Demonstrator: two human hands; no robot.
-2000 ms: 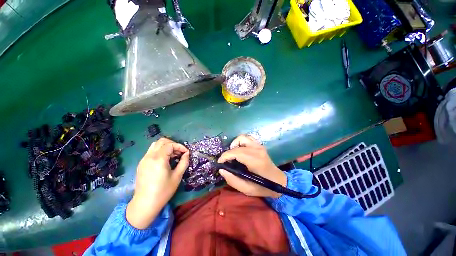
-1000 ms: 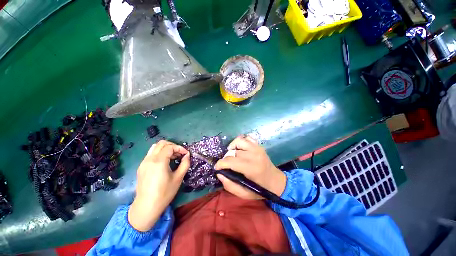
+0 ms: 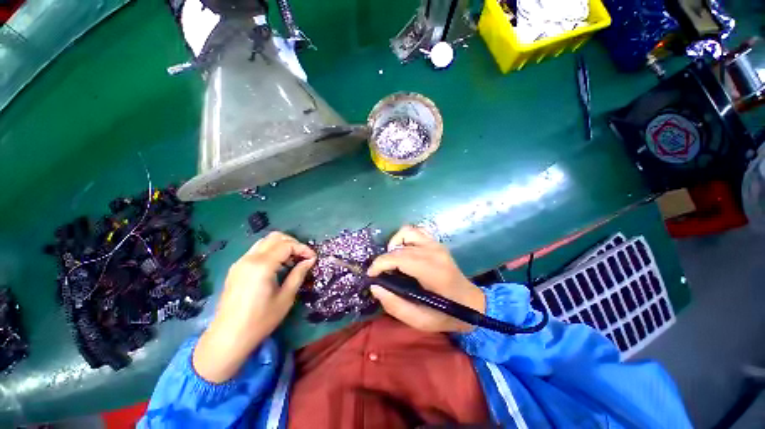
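My right hand point(image 3: 419, 276) holds a soldering iron point(image 3: 403, 289) with a black handle and thick black cord. Its thin tip points left toward my left fingertips. My left hand point(image 3: 264, 289) has thumb and index finger pinched together at the left edge of the speckled cluster; a small dark component seems to be between them, mostly hidden by the fingers. The silvery-purple speckled cluster of parts point(image 3: 340, 300) lies on the green mat between and below my hands. A single small black component point(image 3: 257, 221) lies above my left hand.
A large pile of black components point(image 3: 126, 276) with a pale wire is at left. A grey cone hood point(image 3: 260, 126) and a pot of silvery bits point(image 3: 404, 138) stand beyond my hands. A yellow bin point(image 3: 537, 42), dark stick point(image 3: 585, 99), fan point(image 3: 673, 138) and slotted tray point(image 3: 616, 293) are at right.
My left hand and forearm have shifted slightly left and the pinch has changed a little. The iron's handle was tilted down at one second ago and is back up beside the cluster.
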